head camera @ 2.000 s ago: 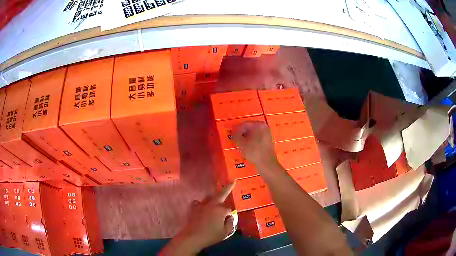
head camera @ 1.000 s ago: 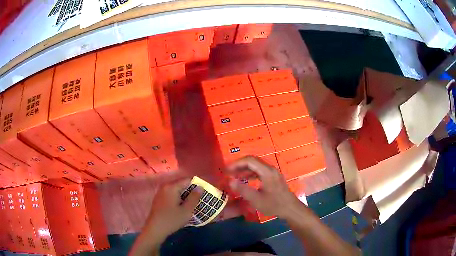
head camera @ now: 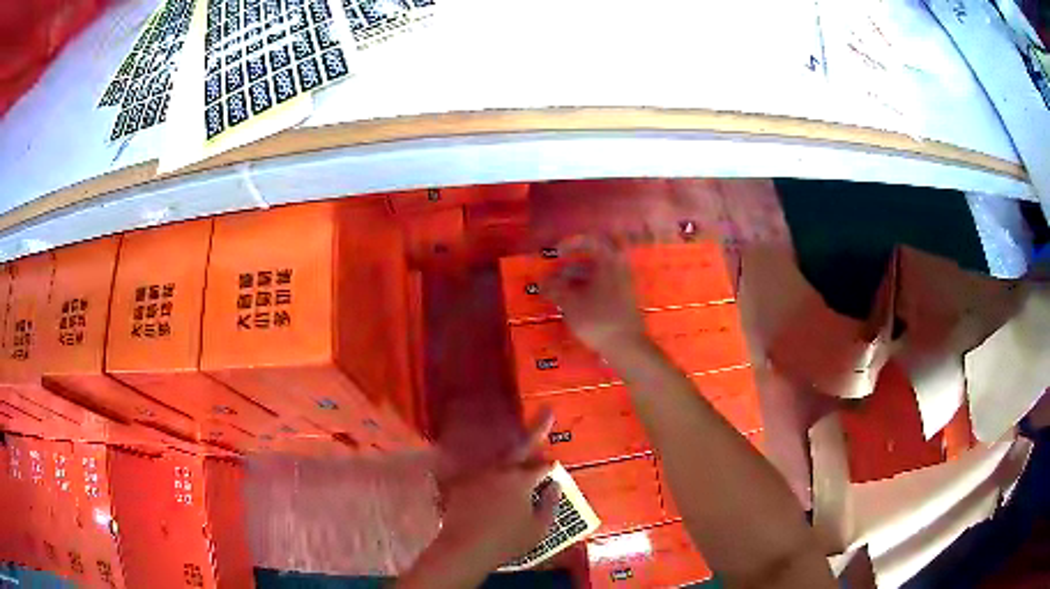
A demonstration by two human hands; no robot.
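Observation:
Orange-red product boxes [head camera: 679, 336] lie in a block in front of me. Several have a small black label near their left end. My right hand [head camera: 593, 288] is over the left end of the far boxes, its fingers bunched and blurred at a black label. Whether it holds a sticker cannot be told. My left hand [head camera: 489, 489] is left of the near boxes and holds a bent pale yellow label sheet [head camera: 570, 518] with a grid of black labels, partly hidden by the fingers.
Tall orange box stacks [head camera: 271, 288] stand at the left. A white shelf [head camera: 576, 69] with spare label sheets [head camera: 271, 69] crosses the top. A torn brown carton [head camera: 921, 506] with orange boxes inside is at the right. The reddish board [head camera: 334, 506] lies beneath.
My right hand has moved from beside the label sheet to the far boxes. My left hand and sheet have shifted right. The view has tilted, showing more shelf.

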